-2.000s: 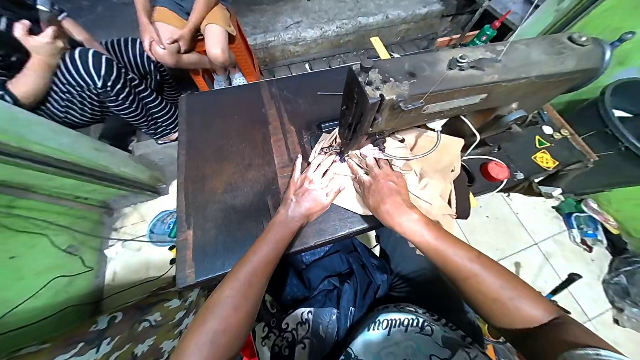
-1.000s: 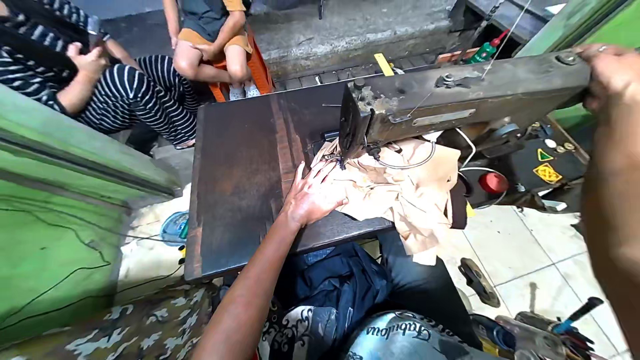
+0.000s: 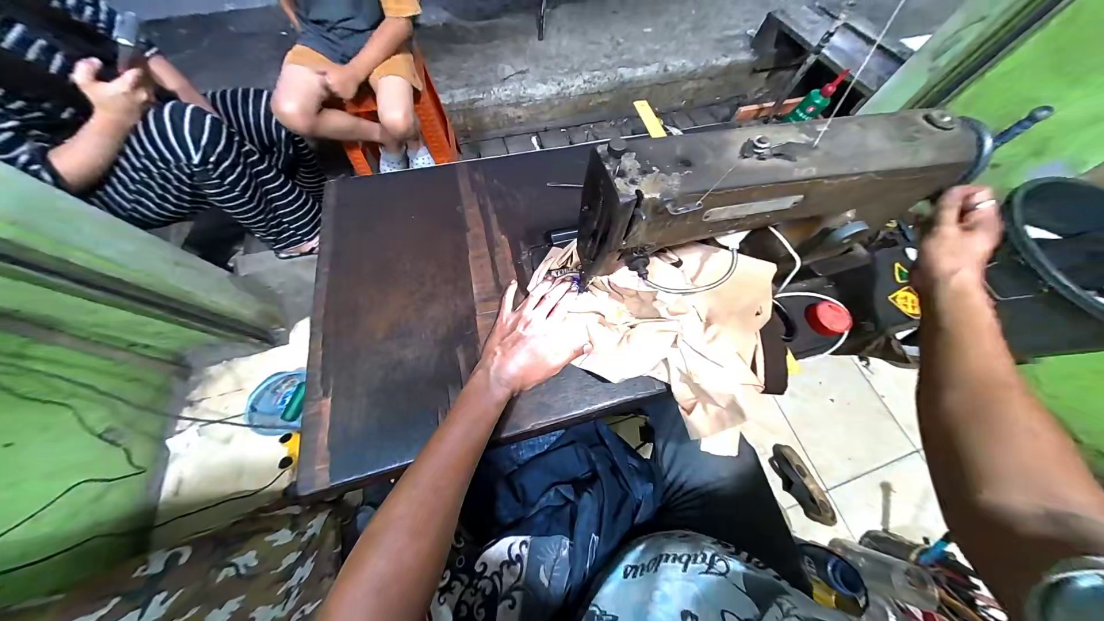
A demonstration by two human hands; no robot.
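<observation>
A dark, worn sewing machine (image 3: 802, 168) stands on a dark wooden table (image 3: 388, 319). Tan fabric (image 3: 690, 328) lies bunched under its head and hangs over the front edge. My left hand (image 3: 530, 341) rests flat on the fabric's left part, fingers spread and tips close beside the needle area, which is partly hidden. At the machine's right end, my right hand (image 3: 959, 233) is just below and beside the handwheel (image 3: 979, 151), fingers curled; whether it grips anything is unclear.
Two seated people (image 3: 354, 78) are beyond the table's back left. A red cap (image 3: 828, 318) and white tubing are right of the fabric. A green bottle (image 3: 809, 105) stands behind the machine. Dark fabric (image 3: 561, 483) covers my lap; a sandal (image 3: 802, 485) lies on the tiles.
My right hand has left the fabric, where it lay two seconds ago, reached the machine's right end, and moved lower there since one second ago. My left hand has stayed on the fabric.
</observation>
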